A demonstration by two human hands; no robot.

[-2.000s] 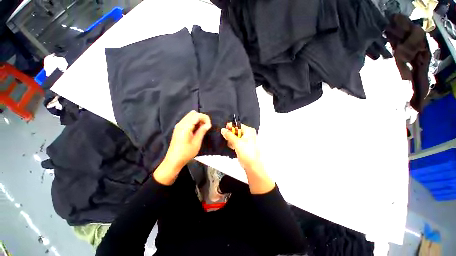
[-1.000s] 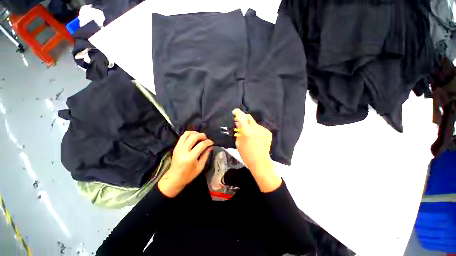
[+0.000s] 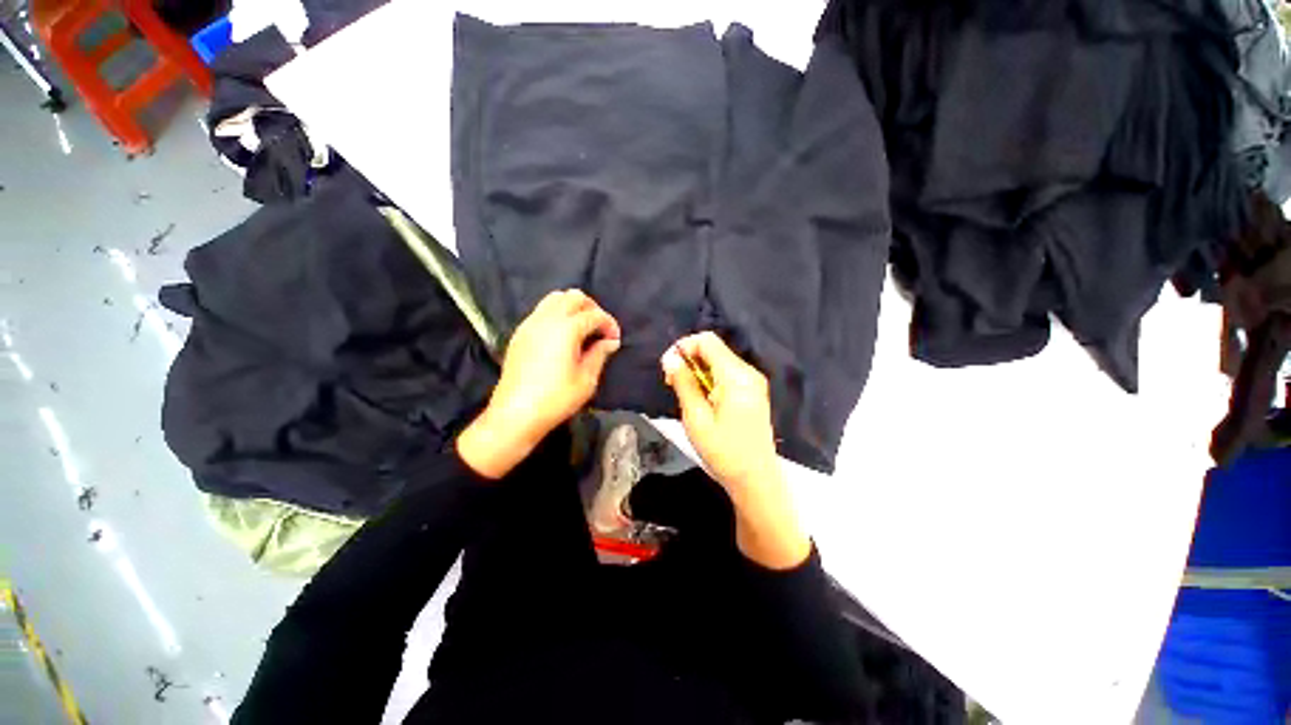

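A black garment with wide legs lies on the white table, its near edge at the table's front edge. My left hand is over the near part of the garment, thumb and fingertips close together; whether cloth or thread is between them cannot be told. My right hand is a little to the right over the garment, closed round small thread snips. Only a bit of yellow and dark shows between the fingers; the blades are mostly hidden.
A black garment pile lies on the table at back right, a brown garment beyond it. A black stack over green cloth is left of the table. An orange-red stool stands far left, blue crates at right.
The view has shifted, so the garment sits further right in the picture. My left hand has lifted from the garment's near edge and moved forward. The snips' blades no longer show clearly.
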